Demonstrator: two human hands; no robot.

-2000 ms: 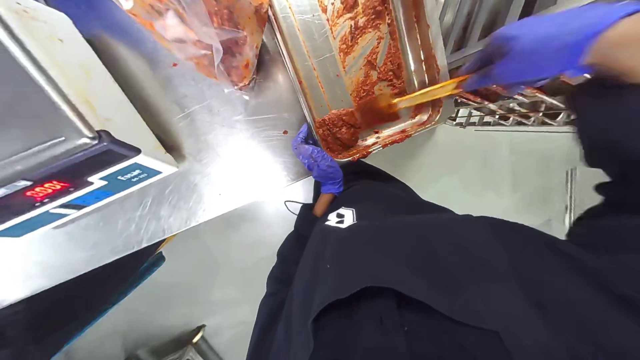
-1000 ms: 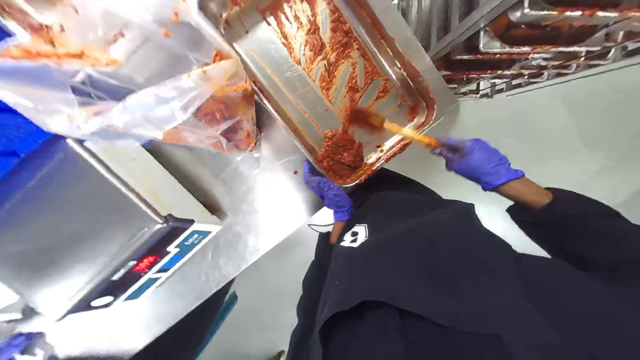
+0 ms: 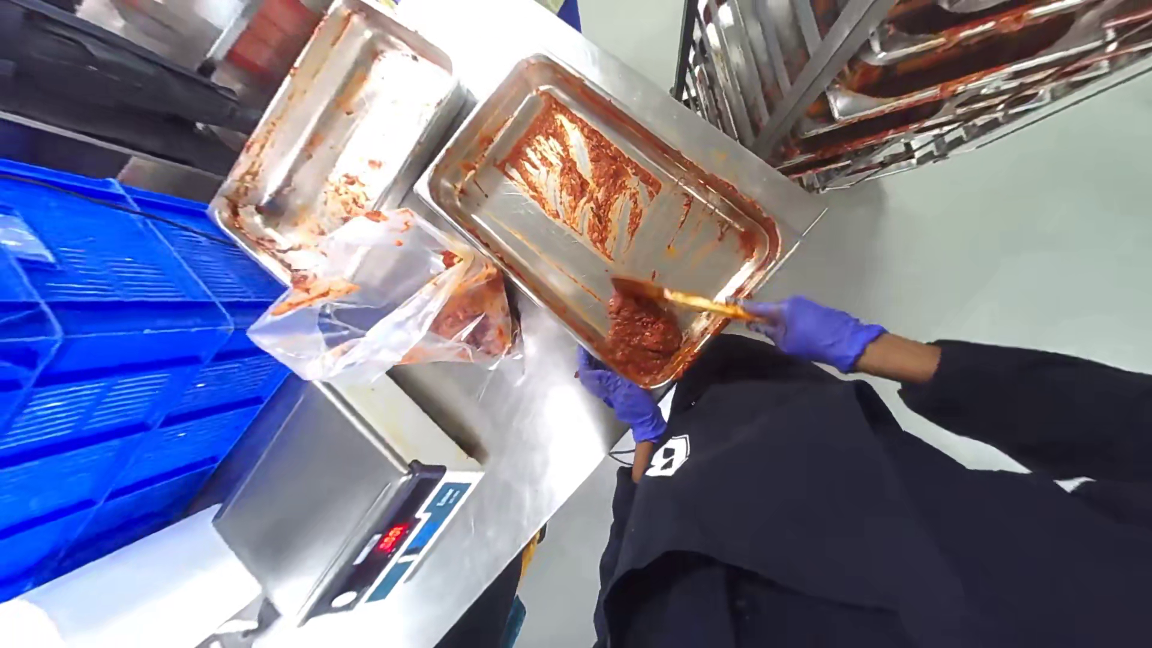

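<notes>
My right hand [image 3: 814,331], in a purple glove, grips the handle of a spatula [image 3: 697,301]. Its sauce-covered blade rests against a heap of dark red paste [image 3: 641,337] in the near corner of a steel tray [image 3: 540,255]. More paste is smeared in streaks over the far half of the tray floor. My left hand [image 3: 623,394], also gloved in purple, is at the tray's near-left corner; its fingers are partly hidden by the rim. Left of the tray, a clear plastic bag [image 3: 396,310] with red paste inside lies partly over a second tray.
That second steel tray [image 3: 310,153] has red residue. A digital scale [image 3: 360,513] stands on the steel table [image 3: 562,432] at lower left, beside stacked blue plastic crates [image 3: 117,360]. At upper right, a rack [image 3: 810,81] holds several stained trays.
The view has swung widely, bringing the second tray and crates into sight. The spatula stays in my right hand, and my left hand remains at the tray corner.
</notes>
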